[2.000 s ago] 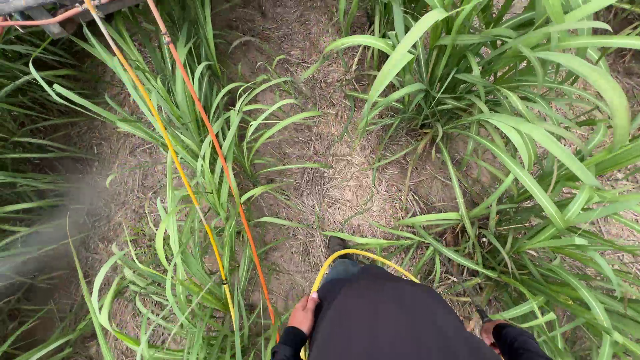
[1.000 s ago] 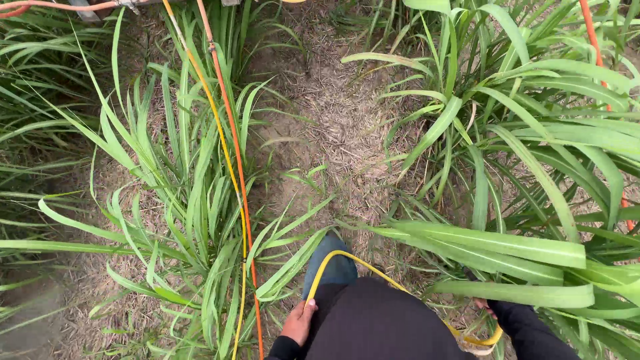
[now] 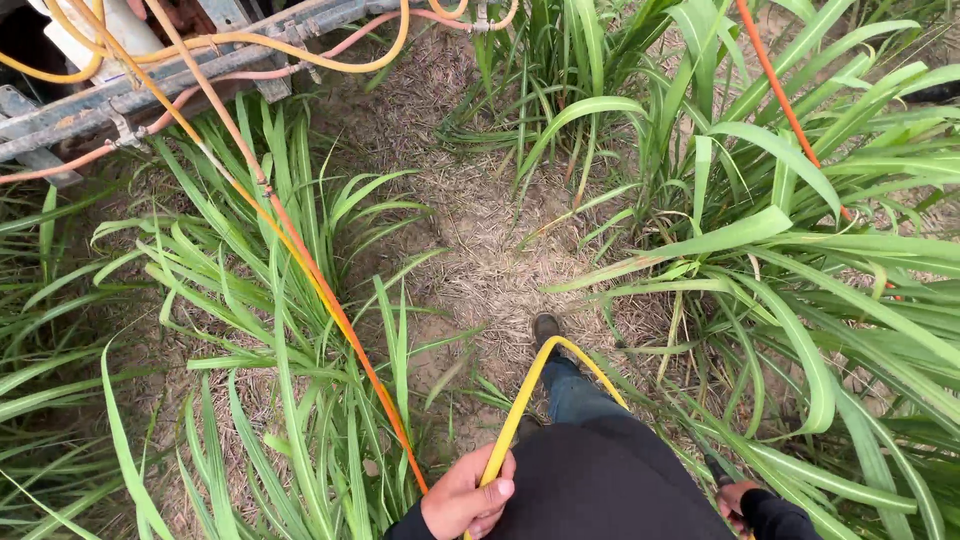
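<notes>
My left hand [image 3: 471, 491] is closed around a yellow hose [image 3: 529, 382], which rises from the fist, bends over in front of my dark top and runs down behind it on the right. Low on the right, my right hand [image 3: 735, 501] grips the dark handle of a thin wand [image 3: 716, 469]; its far end is lost among the leaves. A bit of yellow shows just below that hand. To the left of my left hand, an orange hose [image 3: 367, 371] and a second yellow hose [image 3: 289, 244] run close together down from the upper left.
A metal frame [image 3: 180, 79] with clamped hoses and a white container [image 3: 101, 37] stands at the upper left. Tall green grass-like plants [image 3: 330, 322] flank a strip of straw-covered soil [image 3: 487, 232]. Another orange hose [image 3: 787, 109] crosses the plants at the right. My boot [image 3: 545, 328] is on the strip.
The metal frame and its hoses have come much further into view at the upper left as the view moved forward. My left hand still holds the yellow hose, whose bend now stands up more sharply.
</notes>
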